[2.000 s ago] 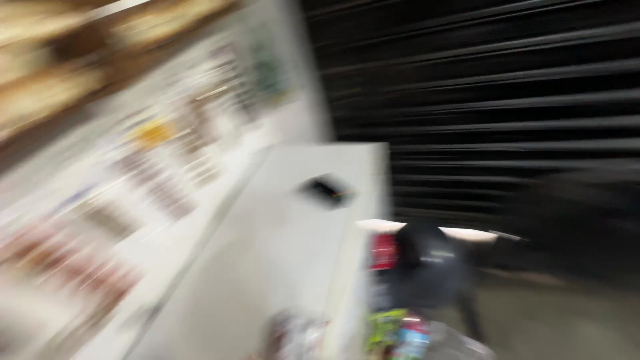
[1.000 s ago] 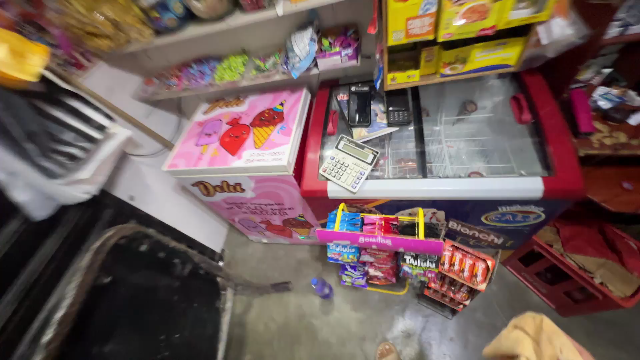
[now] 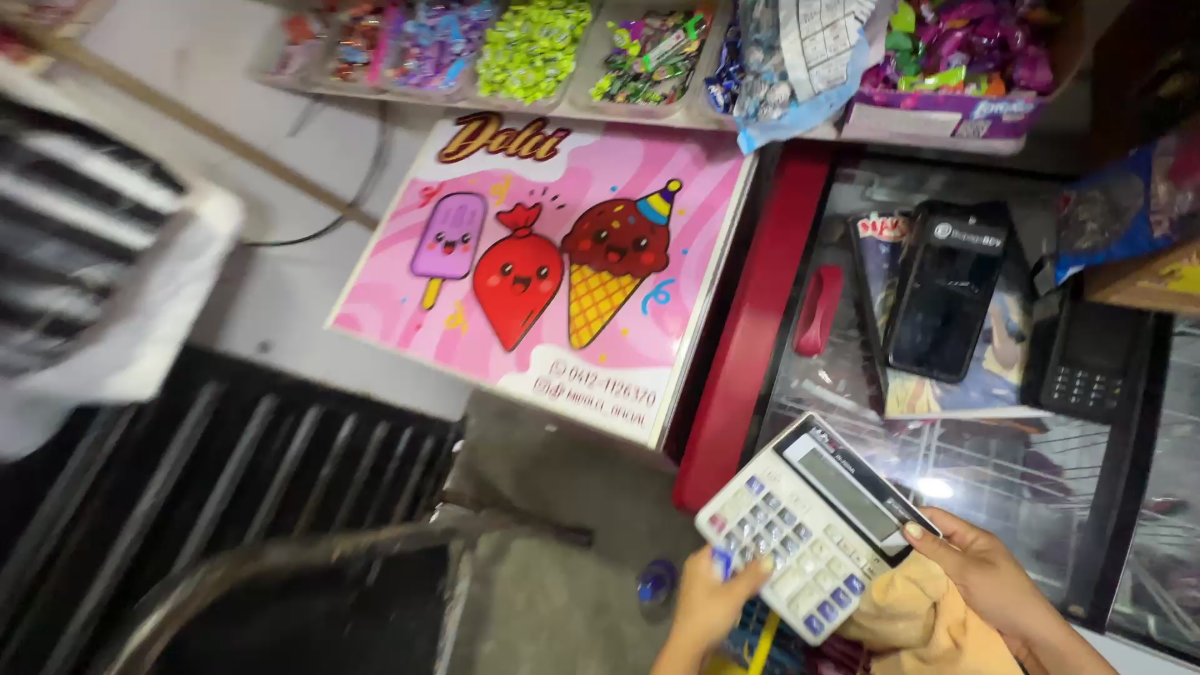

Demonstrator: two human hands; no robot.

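My left hand (image 3: 717, 595) grips the lower left edge of a white desktop calculator (image 3: 802, 530), its thumb over the keys. On the calculator's right edge, near its display, my right hand (image 3: 975, 562) holds it with the thumb on top. The calculator is tilted, in front of the red-rimmed glass-top freezer. An orange-yellow cloth (image 3: 923, 623) shows under and beside my right hand; whether that hand also holds it I cannot tell. Beyond the calculator, a black smartphone (image 3: 947, 291) rests on a magazine or booklet (image 3: 937, 398), and a card terminal (image 3: 1092, 361) lies to its right.
A pink freezer with ice-cream drawings (image 3: 525, 262) stands left of the red freezer rim (image 3: 759, 319). Bins of wrapped candy (image 3: 534, 47) line the shelf above. At the lower left is a dark chair (image 3: 309, 600); a blue-capped bottle (image 3: 656, 581) stands on the floor.
The calculator, lying on the freezer a second ago, is now in both my hands. The view has swung and moved closer to the freezers.
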